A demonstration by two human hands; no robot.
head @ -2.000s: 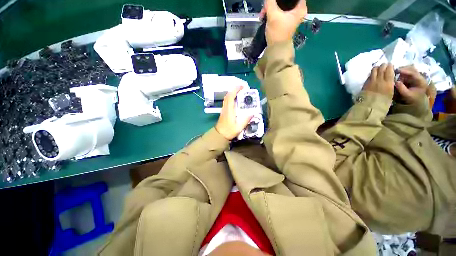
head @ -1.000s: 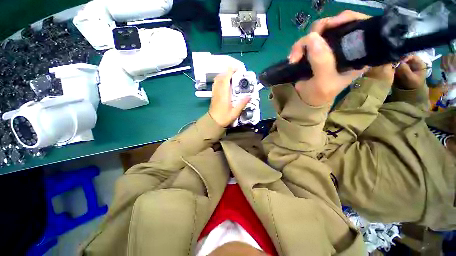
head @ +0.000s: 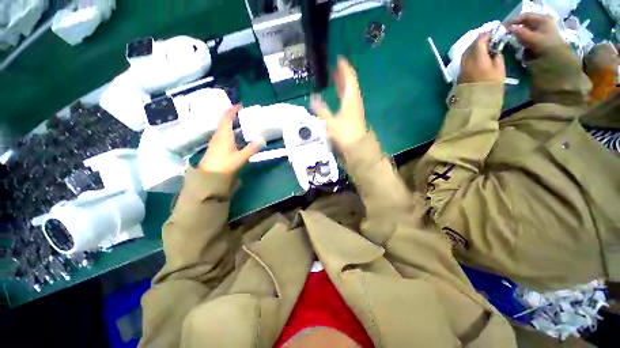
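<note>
A white camera housing [head: 311,153] lies at the bench's near edge in front of me, with a dark round lens in its upper lobe and dark parts in the lower opening. Its white mounting bracket [head: 264,122] extends to the left. My left hand [head: 228,146] is open, just left of the bracket. My right hand [head: 345,112] is blurred and open, above and right of the housing. The black electric screwdriver [head: 316,42] hangs upright in front of the silver screw feeder [head: 285,60], beyond my right hand's fingertips.
Several white cameras, including a bullet camera [head: 94,221], stand at left beside a heap of small dark parts [head: 41,177]. At right a coworker's hands [head: 484,64] work on a white unit. Small dark modules [head: 374,32] lie on the green bench [head: 408,88].
My left hand has let go of the housing and moved left. My right hand has released the screwdriver, which now hangs by the feeder. The view has shifted and tilted.
</note>
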